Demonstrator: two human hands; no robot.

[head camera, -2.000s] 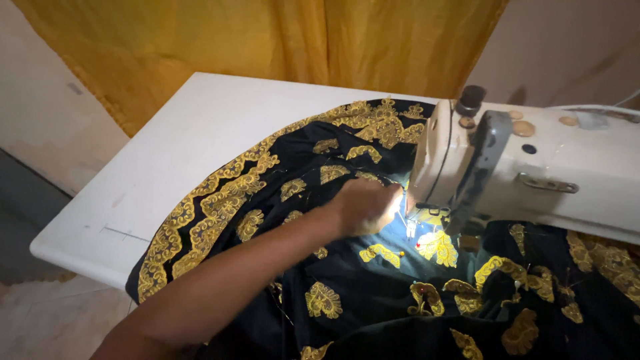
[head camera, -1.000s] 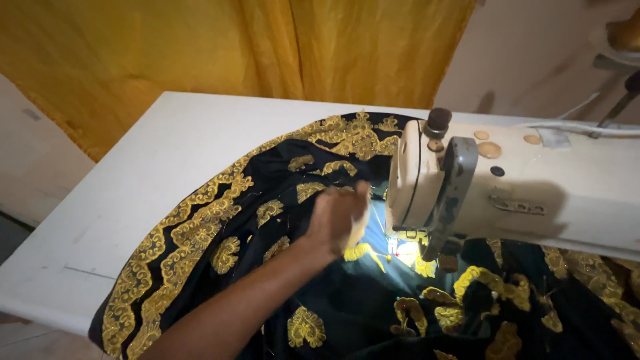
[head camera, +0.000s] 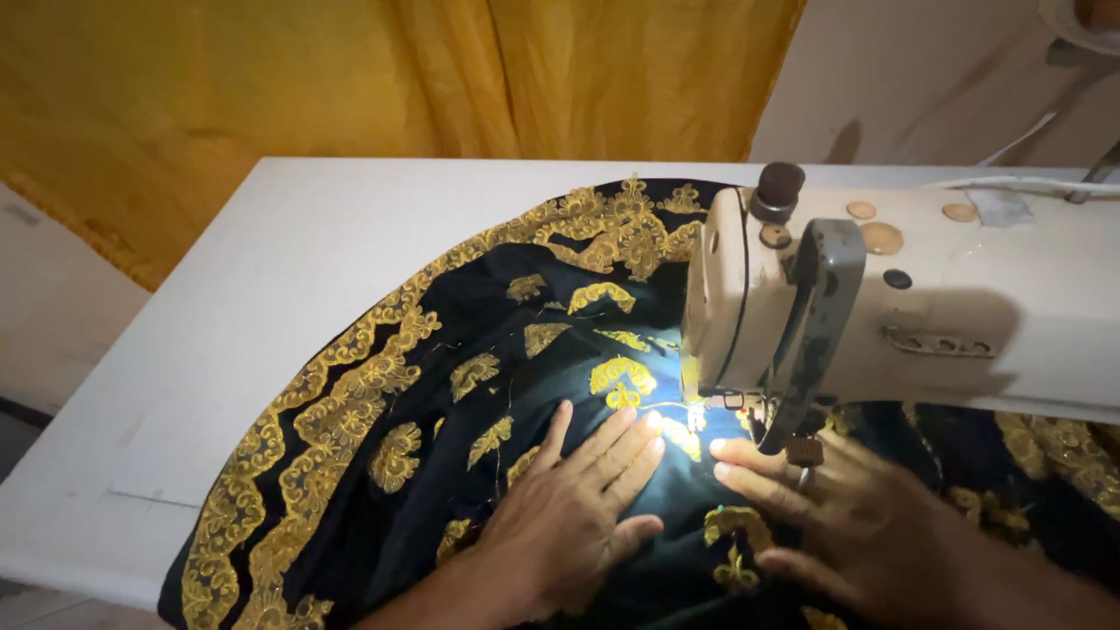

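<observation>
A dark fabric (head camera: 542, 385) with gold lace appliqués and a scalloped gold border (head camera: 350, 411) lies spread under the head of a sewing machine (head camera: 726, 297). My left hand (head camera: 582, 494) rests flat on the cloth, fingers apart, left of the lit presser foot (head camera: 697, 416). To the right of the foot, my right hand (head camera: 814, 499), with a ring on one finger, also lies on the cloth, partly behind the machine's lever. A gold appliqué (head camera: 681, 437) sits at the foot between my fingertips. The needle's tip cannot be made out in the glare.
The white table (head camera: 201, 262) extends left of and behind the cloth. A yellow-gold curtain (head camera: 394, 79) hangs behind it. The machine arm (head camera: 962, 306) spans the right side, with a white cable (head camera: 1006, 185) behind it.
My left hand, earlier raised beside the machine head with its fingers drawn together, has come down and spread flat on the cloth. My right hand now shows at the right of the foot.
</observation>
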